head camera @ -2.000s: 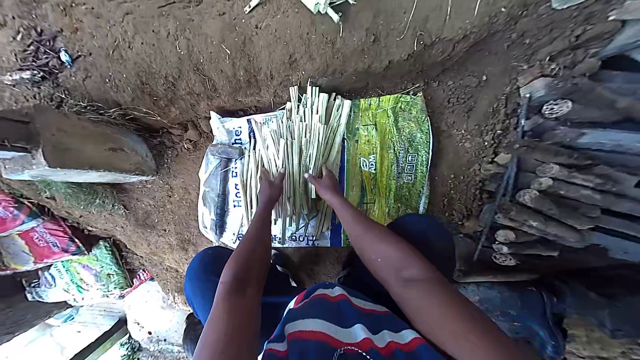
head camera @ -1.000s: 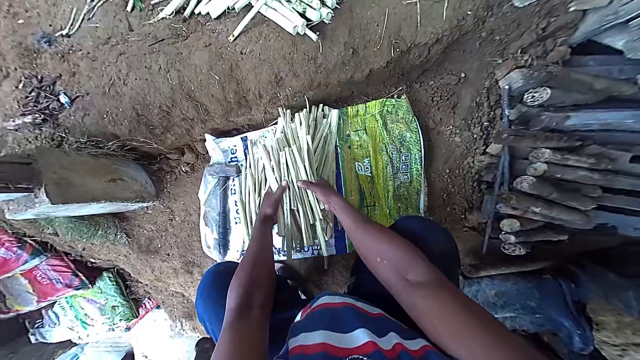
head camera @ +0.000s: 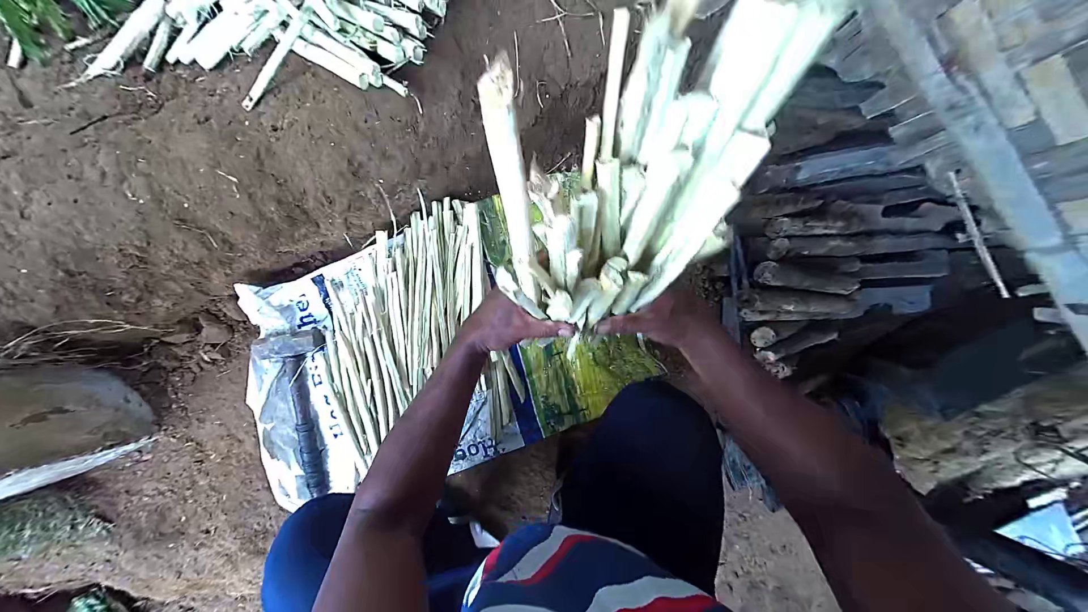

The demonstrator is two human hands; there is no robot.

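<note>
A thick bundle of pale peeled stalks (head camera: 671, 161) is held up between my two hands, its far ends fanned out toward the camera. My left hand (head camera: 510, 323) grips the near end from the left, and my right hand (head camera: 659, 319) grips it from the right, thumbs close together. Below and to the left, more thin pale stalks (head camera: 408, 314) lie side by side on flattened printed sacks (head camera: 565, 387), one white and blue, one green and yellow. A hammer-like tool (head camera: 302, 408) rests on the white sack's left part. My fingers are partly hidden behind the stalks.
A pile of cut pale stalks (head camera: 340, 34) lies on the bare soil at the top left. Stacked wooden logs (head camera: 807, 276) stand to the right, with grey boards (head camera: 986, 127) above them. At the left edge is a large rounded object (head camera: 68, 416).
Both hands have lifted a bundle of stalks off the sacks, up and to the right; before, they rested on the stalks lying there. Other stalks remain on the sacks.
</note>
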